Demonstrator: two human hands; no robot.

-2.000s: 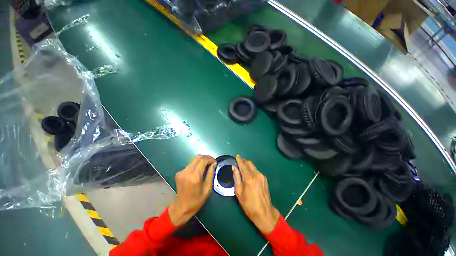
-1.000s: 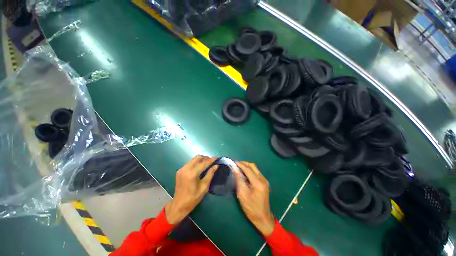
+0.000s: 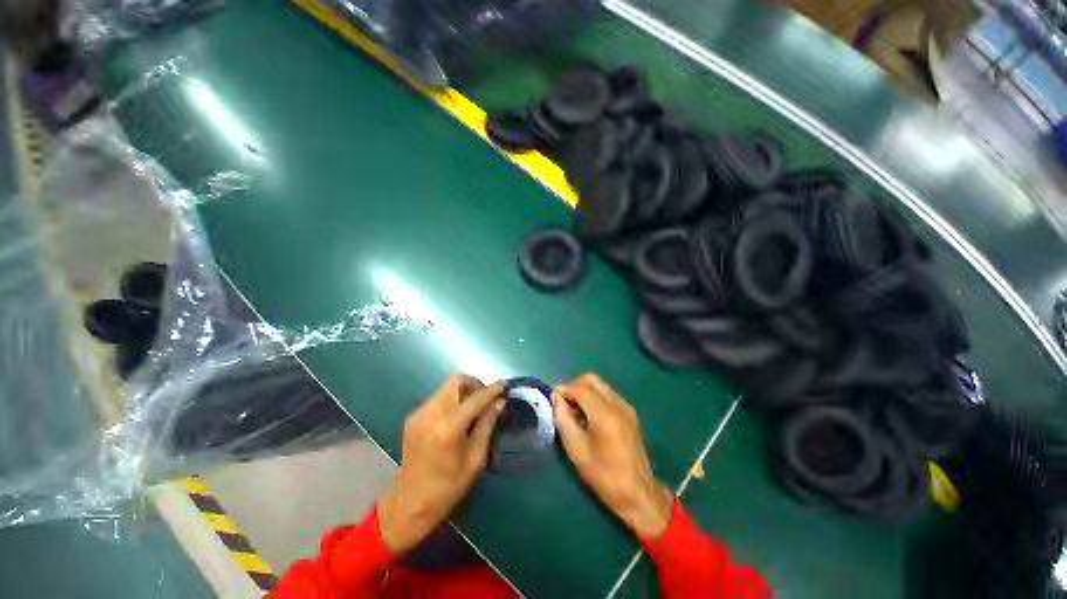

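Note:
A black ear pad (image 3: 522, 449) is held between both hands over the green bench, near its front edge. A pale, shiny disc or ring (image 3: 535, 410) shows at its upper part. My left hand (image 3: 443, 442) pinches the pad's left rim with thumb and fingers. My right hand (image 3: 604, 445) pinches the right rim. The fingertips hide parts of the rim. A single black ear pad (image 3: 551, 259) lies apart on the bench, beside a large pile of black ear pads (image 3: 773, 260).
A clear plastic bag (image 3: 199, 339) hangs at the bench's left edge, with black pads (image 3: 122, 318) in or behind it. Shiny clear strips (image 3: 351, 324) run onto the bench. A dark lacy heap (image 3: 1016, 474) lies far right. Bagged black stock (image 3: 410, 35) stands at the back.
The pale disc showed as a nearly full ring two seconds ago, mostly as a top edge one second ago, and now as a partial ring. Both hands keep hold; fingers shifted slightly.

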